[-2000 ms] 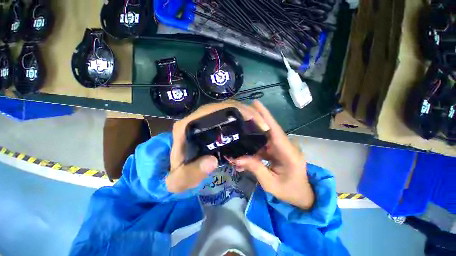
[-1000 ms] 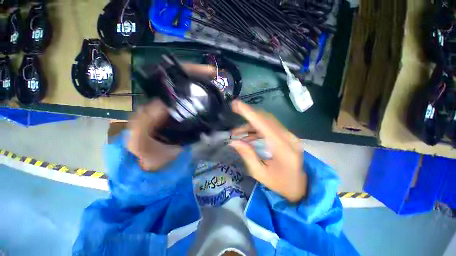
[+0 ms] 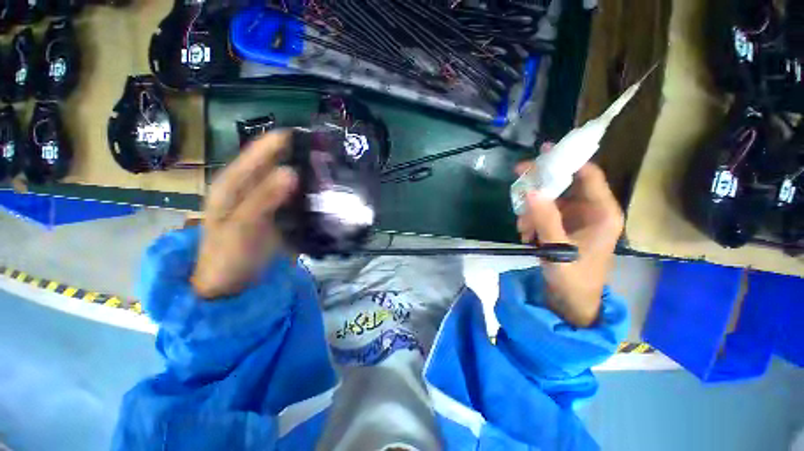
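My left hand [image 3: 247, 211] holds a round black housing [image 3: 335, 207] upright by its left side, over the bench's front edge; it is blurred, with a bright patch inside. A thin black cable [image 3: 441, 252] runs right from its lower side, its thick end in front of my right wrist. My right hand [image 3: 569, 229] is closed around the whitish squeeze bottle [image 3: 573, 160], its nozzle pointing up and right. Another housing [image 3: 366, 132] lies behind the held one, partly hidden. A black piece like a housing neck [image 3: 256, 129] shows behind my left fingers.
A heap of black cables [image 3: 423, 44] lies at the back with a blue tray end [image 3: 264, 37]. Housings stand on cardboard at left [image 3: 145, 132] and right [image 3: 730, 176]. Brown cardboard strips [image 3: 621, 79] are right of the heap. Blue bins [image 3: 701, 317] are below the bench at right.
My right hand has left the housing and picked the bottle up from the bench. My left hand still holds the housing, now turned more upright. The view has shifted slightly.
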